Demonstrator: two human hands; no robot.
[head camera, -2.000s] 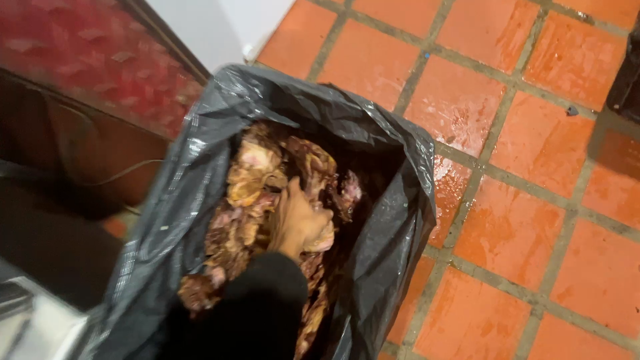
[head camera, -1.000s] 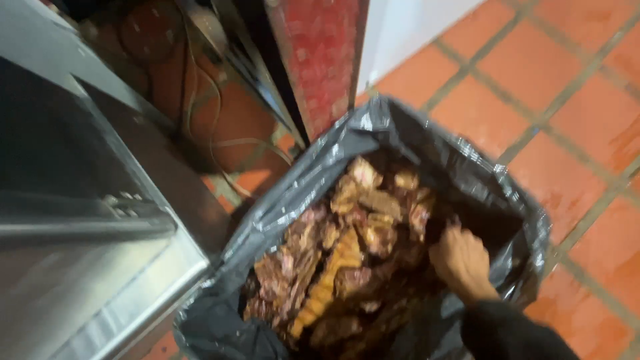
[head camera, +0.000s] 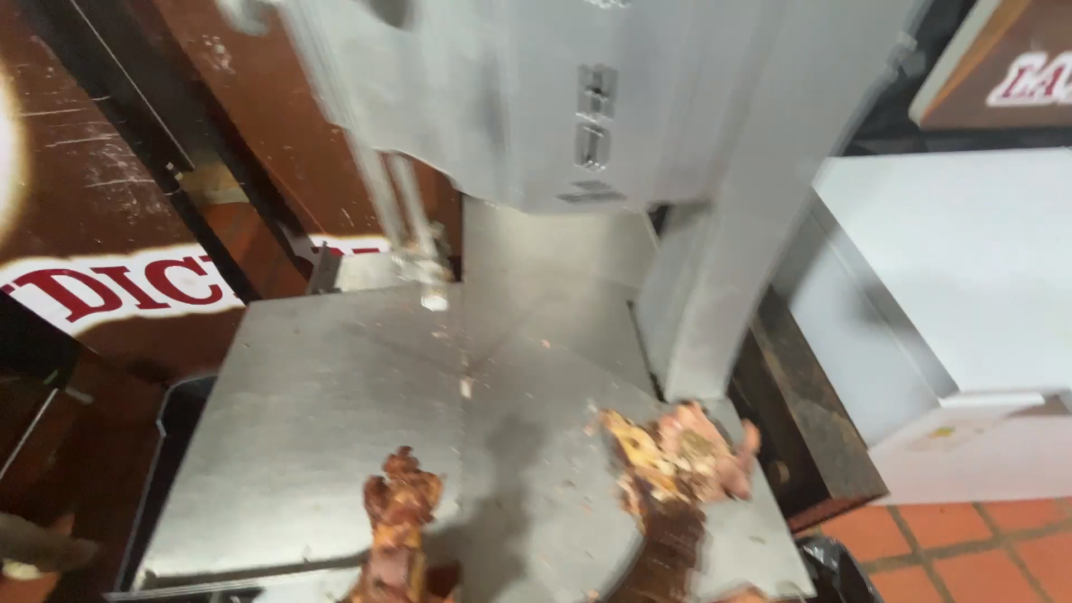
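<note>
A metal band saw (head camera: 586, 126) stands ahead, with its guide post (head camera: 410, 218) above a stainless steel table (head camera: 335, 377). One reddish-brown piece of meat (head camera: 402, 511) lies at the table's near edge. Farther right rests a ragged piece of meat (head camera: 687, 461) with yellow fat, its darker end running toward the bottom edge. At the lower left edge is a blurred finger-like shape, perhaps my left hand (head camera: 42, 544); what it holds, if anything, does not show. My right hand is not seen. Small scraps dot the steel.
A black bin liner (head camera: 829, 569) shows below the table's right corner. White cabinets or boxes (head camera: 963, 276) stand at the right above orange floor tiles (head camera: 938, 536). Brown panels with large lettering (head camera: 126, 289) are at the left. A dark beam (head camera: 812, 419) runs beside the saw.
The view has swung from the lined bin of meat to the saw table. My right hand, inside the bin one second ago, is out of sight.
</note>
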